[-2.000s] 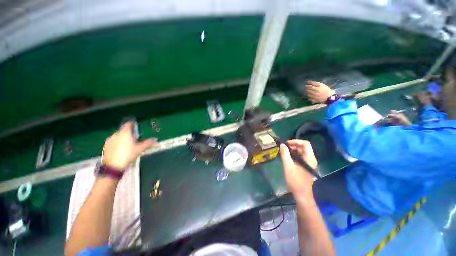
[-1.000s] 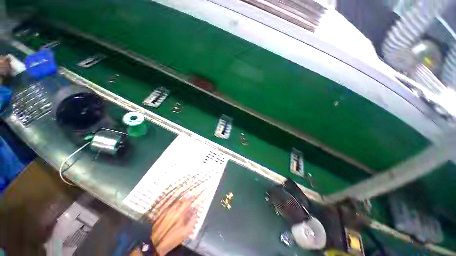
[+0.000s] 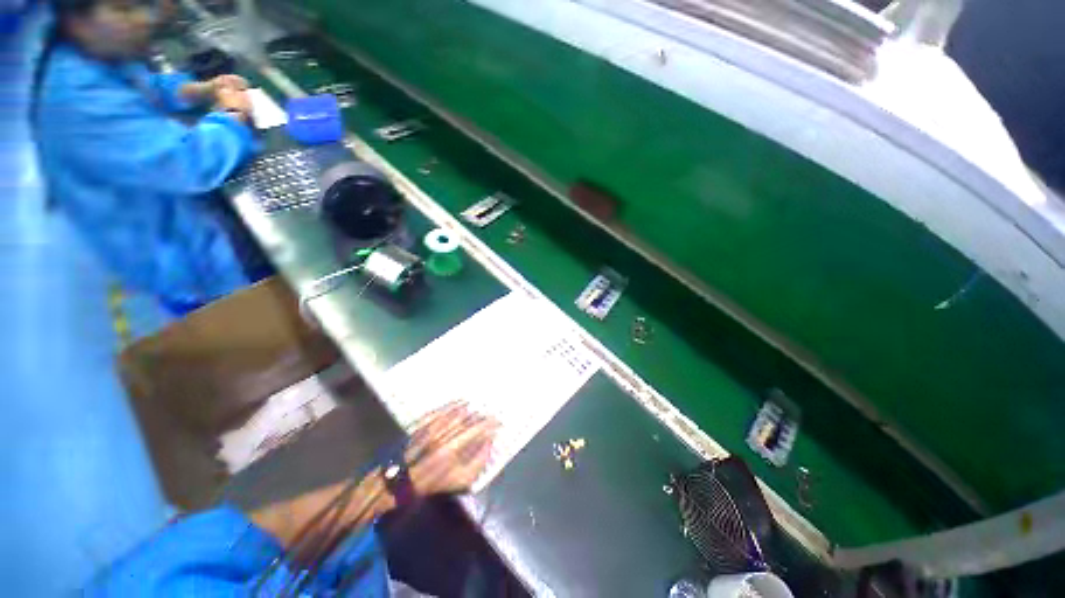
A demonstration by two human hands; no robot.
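Note:
My left hand (image 3: 450, 450) is palm down on the near edge of a white sheet (image 3: 491, 356) with rows of small dark marks. Its fingers are blurred, and I cannot tell if they hold anything. A dark band is at the wrist, and thin dark strands cross the forearm. A small pile of gold parts (image 3: 569, 452) lies on the dark green mat right of the sheet. My right hand is not in view.
A round-grille fan (image 3: 715, 514) and a cut-off white cup (image 3: 747, 585) are at lower right. A green-white spool (image 3: 443, 250), metal roll (image 3: 391, 268) and black round object (image 3: 362, 204) stand left. Slotted carriers (image 3: 773, 428) line the green channel. A person (image 3: 140, 152) in blue sits upper left.
The view has swung left, bringing the neighbouring person and an open brown box into view. My left hand has gone from above the channel to the sheet. My right hand with the iron has left view.

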